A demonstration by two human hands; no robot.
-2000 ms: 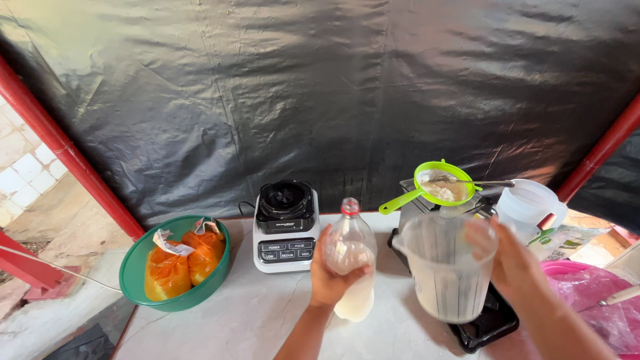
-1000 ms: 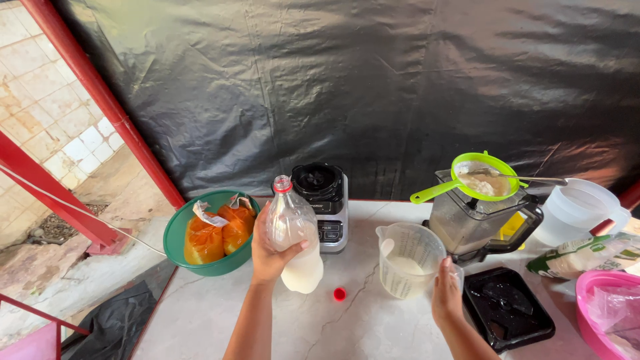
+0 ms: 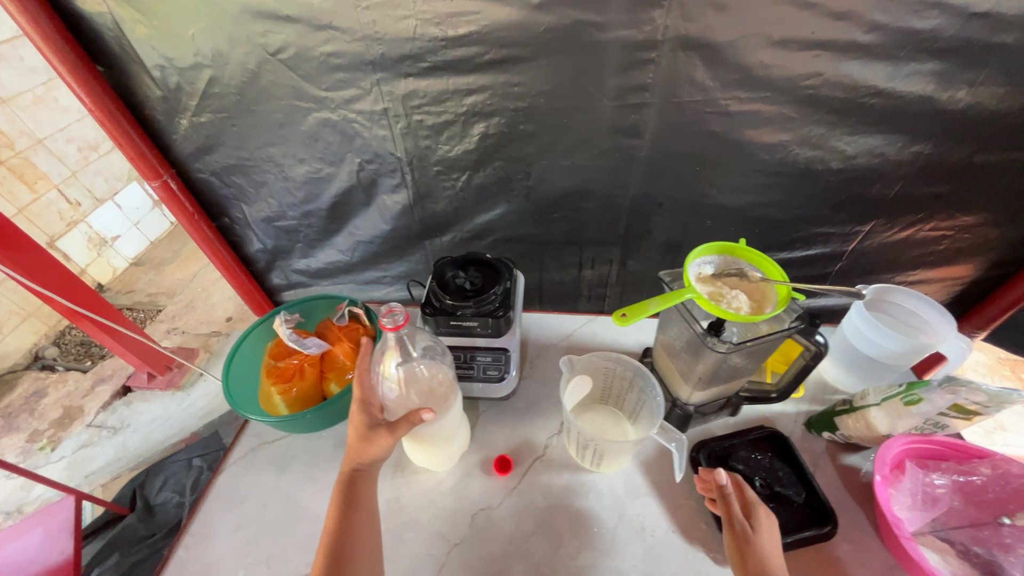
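Note:
My left hand (image 3: 376, 408) is around the side of a clear plastic bottle (image 3: 420, 392) that stands upright, uncapped, with milky liquid in its lower part. A red bottle cap (image 3: 502, 465) lies on the table to its right. My right hand (image 3: 740, 512) holds nothing, its fingers loosely bent over the near edge of a black plastic tray (image 3: 768, 484). Left of that hand stands a clear measuring jug (image 3: 612, 412) with whitish liquid in it. Behind the tray, a green strainer (image 3: 734, 282) holding wet pale pulp and a spoon rests on a blender jar (image 3: 704, 352).
A blender base (image 3: 472, 324) stands behind the bottle. To the left, a green bowl (image 3: 248, 392) holds orange-filled bags. On the right are a translucent pitcher (image 3: 892, 336), a printed bag (image 3: 896, 412) and a pink basin (image 3: 892, 512). Black sheeting (image 3: 544, 144) hangs behind the table.
The measuring jug, in my right hand two seconds ago, now stands on the table, and that hand has let go of its handle and moved right. My left hand stays on the bottle.

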